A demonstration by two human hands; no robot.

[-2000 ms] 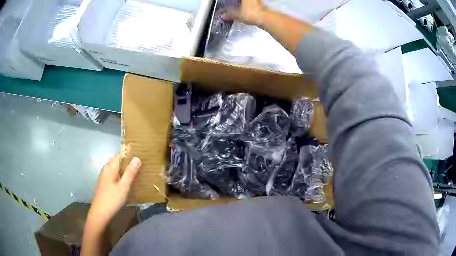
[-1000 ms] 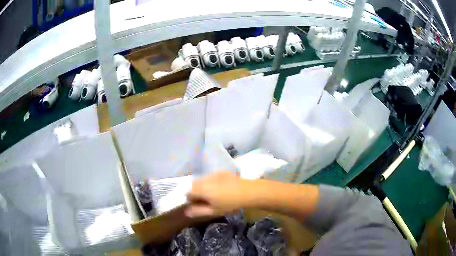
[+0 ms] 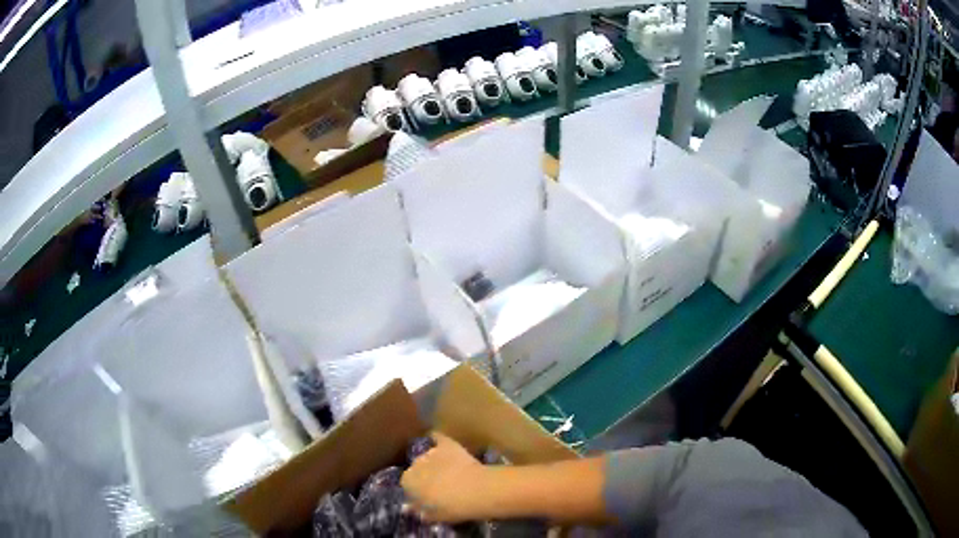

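Observation:
The brown carton point(image 3: 489, 415) is at the bottom centre, partly cut off by the lower edge. Bagged black parts point(image 3: 342, 515) lie in it, shiny in clear plastic. My right hand point(image 3: 447, 483) is in the carton's opening, knuckles up, over the bagged parts. Its fingertips are hidden, so I cannot tell if it grips one. My left hand is out of the picture. An open white box point(image 3: 563, 363) stands just beyond the carton, with a small dark bagged part point(image 3: 477, 285) and pale material inside. The white box to its left point(image 3: 326, 278) also holds a dark part and a ribbed layer.
More open white boxes point(image 3: 668, 294) stand in a row on the green bench point(image 3: 620, 389). A grey upright point(image 3: 195, 126) and white shelf rise behind them. White dome-like units point(image 3: 460, 97) line the bench's back. Cream tubes point(image 3: 857, 394) and a green surface are at the right.
My view has tilted up from the carton to the row of boxes and shifted right. My right hand has moved from over the white boxes back down into the carton. My left hand has left the picture.

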